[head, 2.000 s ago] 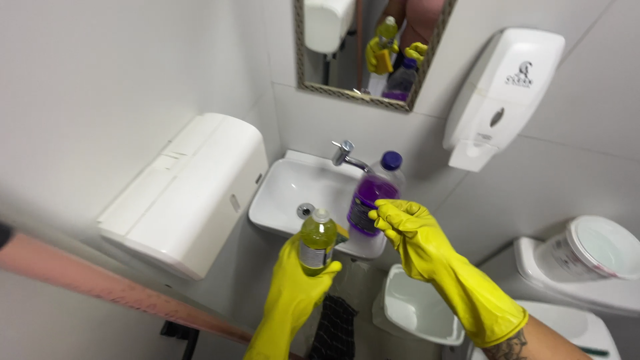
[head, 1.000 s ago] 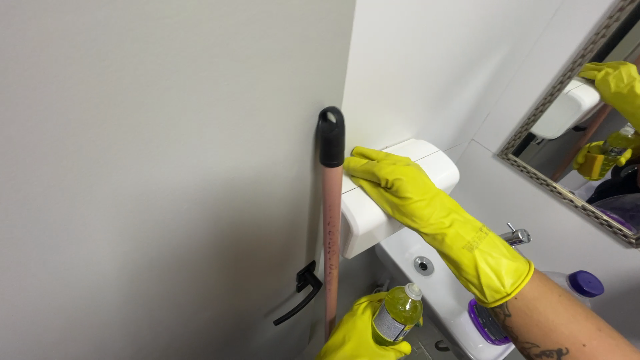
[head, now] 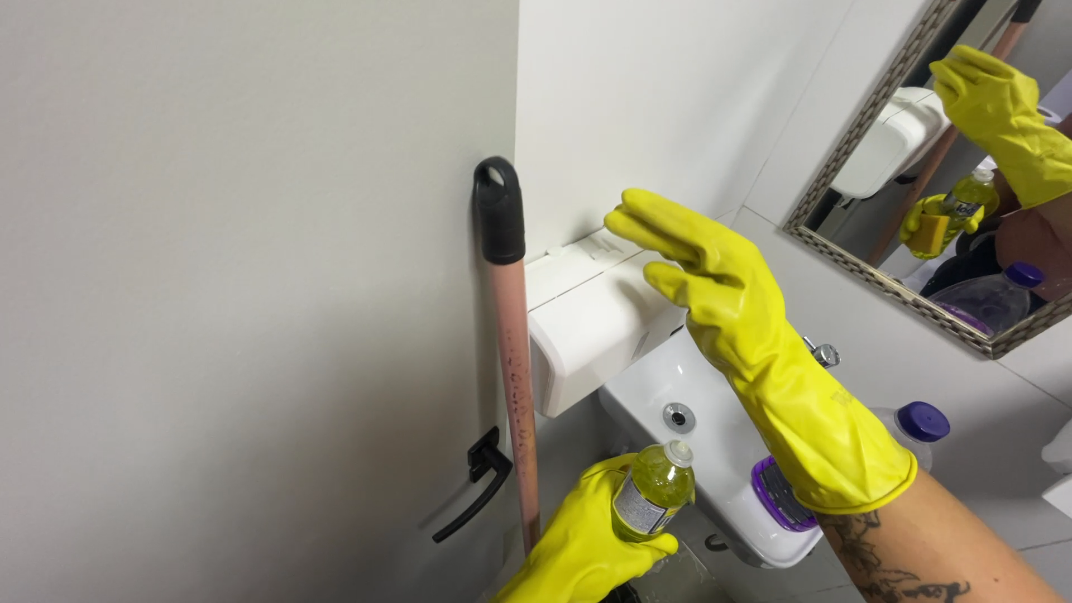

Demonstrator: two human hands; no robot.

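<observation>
My left hand (head: 590,536), in a yellow rubber glove, grips a clear bottle of yellow-green liquid (head: 655,494) low in the view; the mirror reflection also shows a yellow sponge in that hand. Raised over the white wall dispenser (head: 595,322) is my right hand (head: 712,285), gloved too, with nothing in it and its fingers partly spread. It appears just off the dispenser's top. Behind my right forearm a bottle with a purple cap (head: 923,421) stands by the white sink (head: 737,519), and a purple-edged object with dark bristles or ridges (head: 785,494) shows on the sink's edge.
A pink pole with a black hanging end (head: 512,335) leans upright beside the dispenser. Left of it is a grey door or panel (head: 251,251) with a black lever handle (head: 481,481). A framed mirror (head: 888,289) hangs at the upper right, above a chrome tap (head: 825,355).
The view has swung left from the sink toward the dispenser. My right hand went from near the purple bottle to the dispenser's top, and has since lifted off it. My left hand keeps the bottle.
</observation>
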